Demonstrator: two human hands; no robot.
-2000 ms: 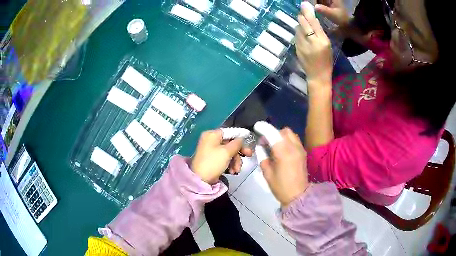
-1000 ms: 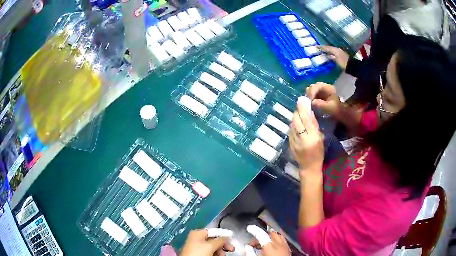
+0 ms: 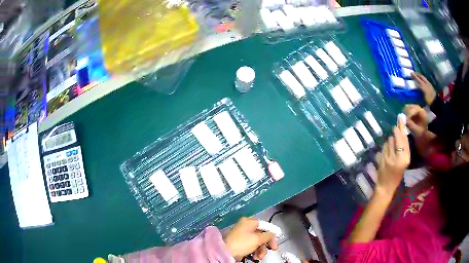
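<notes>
A clear ribbed tray [image 3: 180,138] lies on the green bench in front of me, with several white rectangular units [image 3: 213,180] in it. A small red-edged white tag [image 3: 275,170] lies at its right corner. My left hand [image 3: 251,239], in a pink sleeve cover and with a white finger cot, is bent at the bottom, just beyond the tray's near edge. Whether it holds anything is unclear. My right hand is not clearly visible; only a small white shape at the bottom edge may belong to it.
A calculator [image 3: 67,172] and white paper [image 3: 28,180] lie left. A white cylinder [image 3: 245,78] stands behind the tray. Yellow material [image 3: 146,33] lies at the back. More clear trays [image 3: 321,102] and a blue tray [image 3: 383,61] are right, beside a person in pink [image 3: 396,221].
The view has swung right to left, so the tray and bench sit further right in the picture. My left hand shows lower than two seconds ago, and my right hand has mostly dropped out of view.
</notes>
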